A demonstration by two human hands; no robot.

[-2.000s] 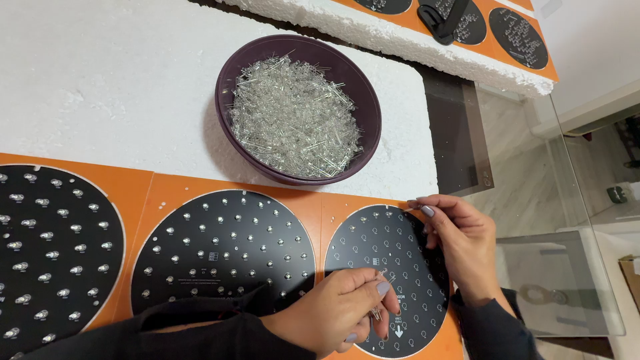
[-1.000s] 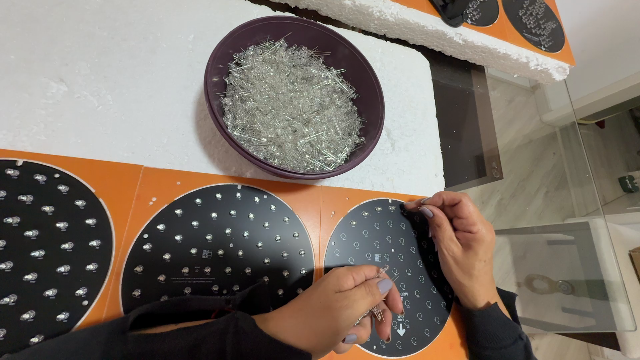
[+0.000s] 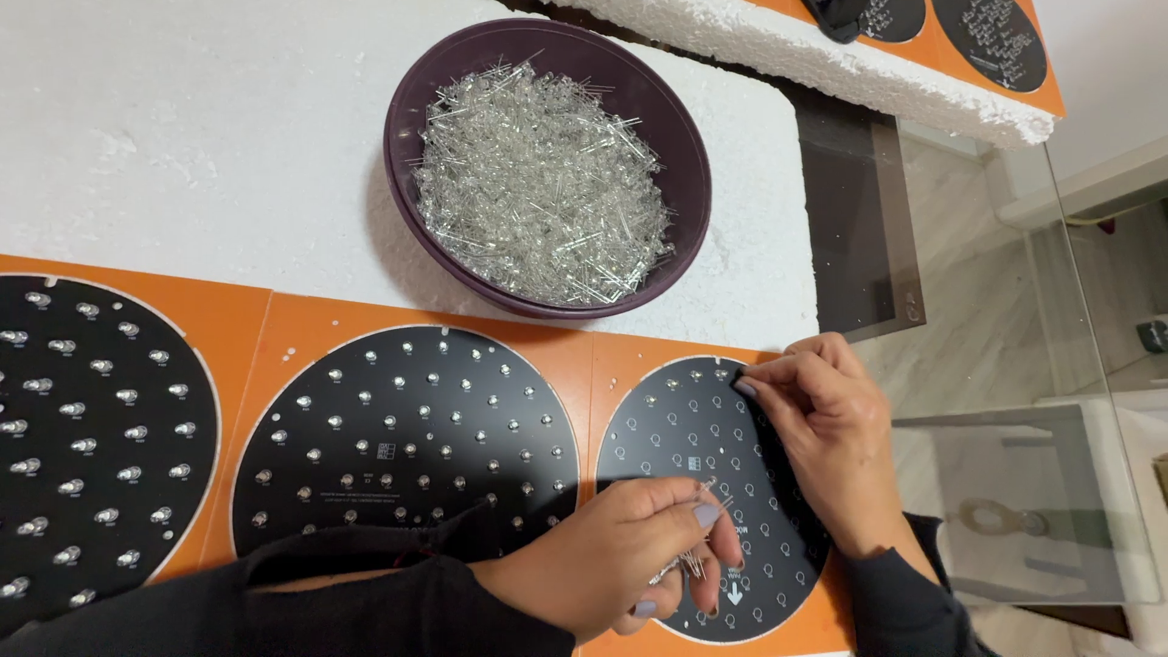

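My left hand [image 3: 630,547] is curled around several clear LEDs [image 3: 695,558] with thin metal leads, above the lower part of the right round black circuit board [image 3: 675,438]. My right hand [image 3: 821,420] has its thumb and forefinger pinched together at that board's upper right edge; whatever lies between the fingertips is hidden. A few LEDs sit along the board's top edge, and printed outlines cover much of the rest. Above the boards stands a dark purple bowl [image 3: 401,182] heaped with loose clear LEDs [image 3: 547,182].
Two more round black boards, one in the middle [image 3: 411,456] and one at the left [image 3: 91,438], carry rows of LEDs in orange panels. White polystyrene foam [image 3: 182,137] lies under the bowl. Another foam slab [image 3: 821,55] holds boards at the top right. A glass surface [image 3: 985,274] is at the right.
My right hand stays near the board's upper right edge, with its fingers shifted slightly. My left hand keeps its LEDs over the same board.
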